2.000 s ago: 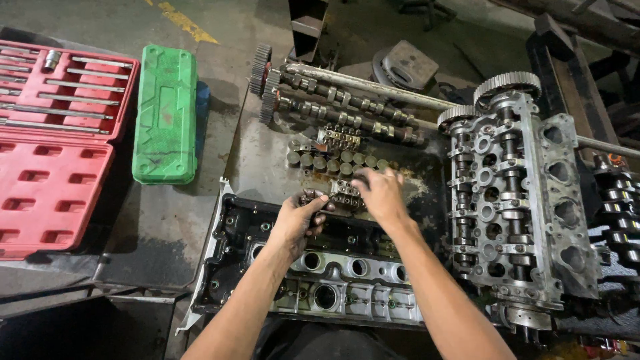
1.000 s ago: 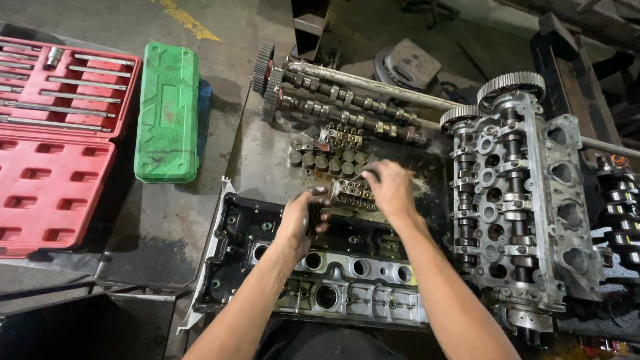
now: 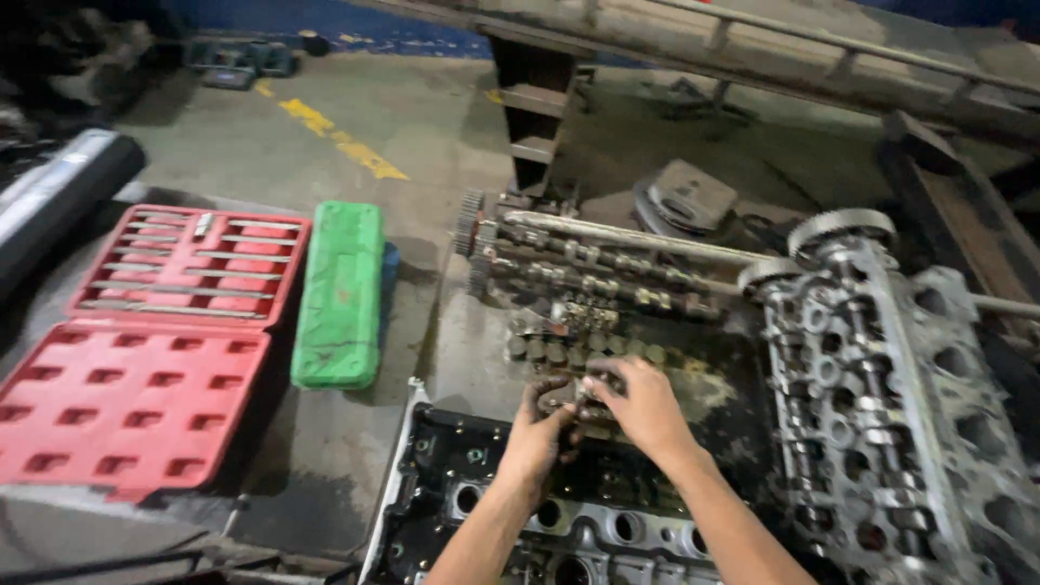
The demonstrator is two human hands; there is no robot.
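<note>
My left hand (image 3: pixel 543 435) has blackened fingers curled around a small metal part, too blurred to name. The fingertips of my right hand (image 3: pixel 638 398) meet the left ones at a small metal piece (image 3: pixel 583 390). Just beyond them lie rows of round metal tappets (image 3: pixel 556 352) and a cluster of small metal parts (image 3: pixel 589 315). Below my hands is a black valve cover (image 3: pixel 443 447) with a pale metal part. Two camshafts (image 3: pixel 601 286) with toothed gears lie farther back. At the right stands a cylinder head (image 3: pixel 873 382) with camshafts and gears fitted.
A red tool case (image 3: pixel 130 398) lies open at the left, with metal rods in its upper half. Beside it is a green plastic case (image 3: pixel 339 296). A long metal bar (image 3: pixel 642 237) lies behind the camshafts. A step-like metal stand (image 3: pixel 536 106) rises beyond the bench.
My right hand has come in from the right to meet my left fingers. The view has tilted up and shows more floor.
</note>
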